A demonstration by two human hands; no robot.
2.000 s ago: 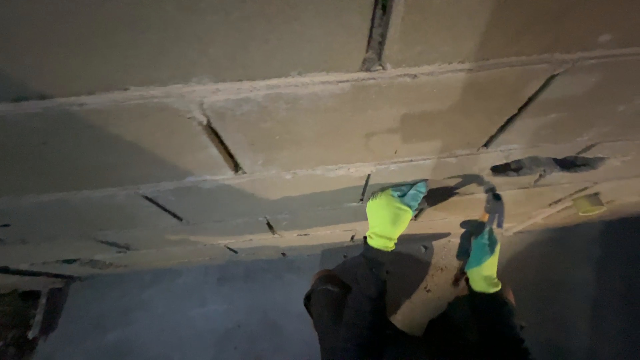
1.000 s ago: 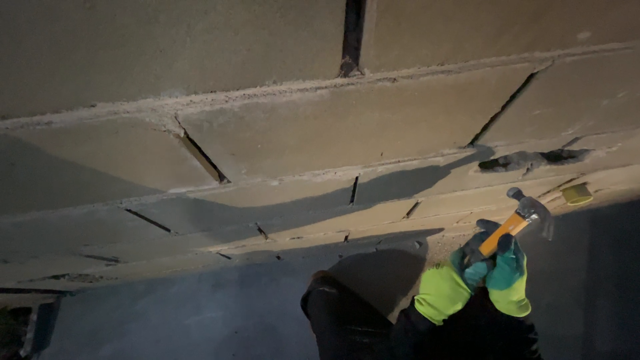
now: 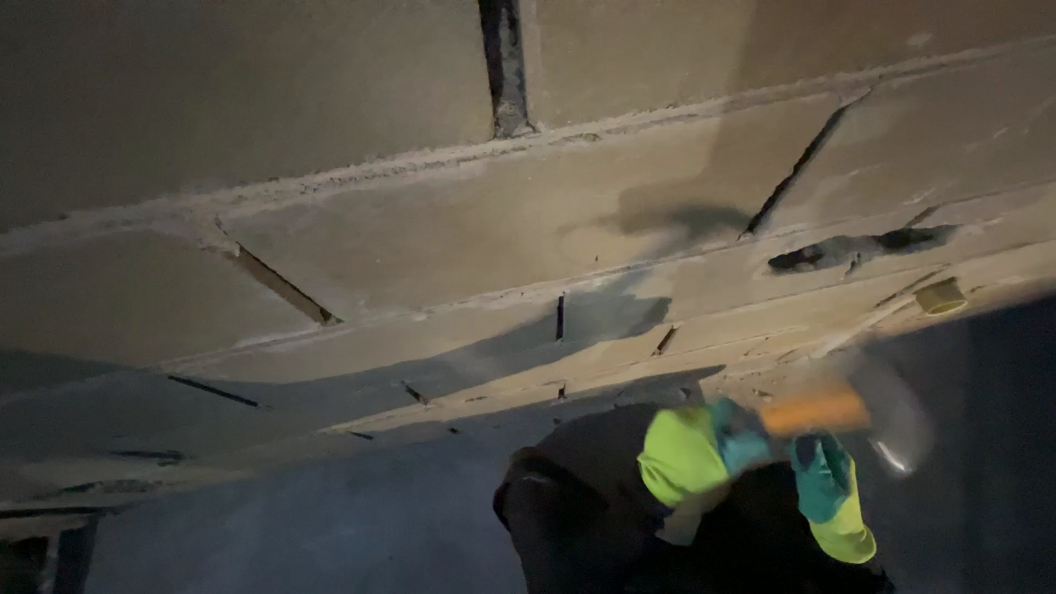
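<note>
My left hand [image 3: 714, 450], in a teal and bright yellow-green glove, is closed around the handle of a hammer [image 3: 817, 410]. The orange handle points right from the glove, and the metal head is a blurred grey shape at its far end. My right hand [image 3: 829, 491], gloved alike, is just below the handle; its fingers are unclear, and whether it touches the hammer cannot be told. Both hands are close to the foot of a wall of large pale blocks [image 3: 462, 223].
Dark open gaps [image 3: 285, 285] show in several upright joints between the blocks. A ragged elongated hole [image 3: 858, 247] is at the right, above a short yellowish pipe end or cup [image 3: 940, 297] by the wall's base. A grey floor [image 3: 330, 520] runs along the wall.
My hands were together on the hammer one second ago; now they are apart, with the hammer in the left. Two seconds ago the hammer was at my right hand.
</note>
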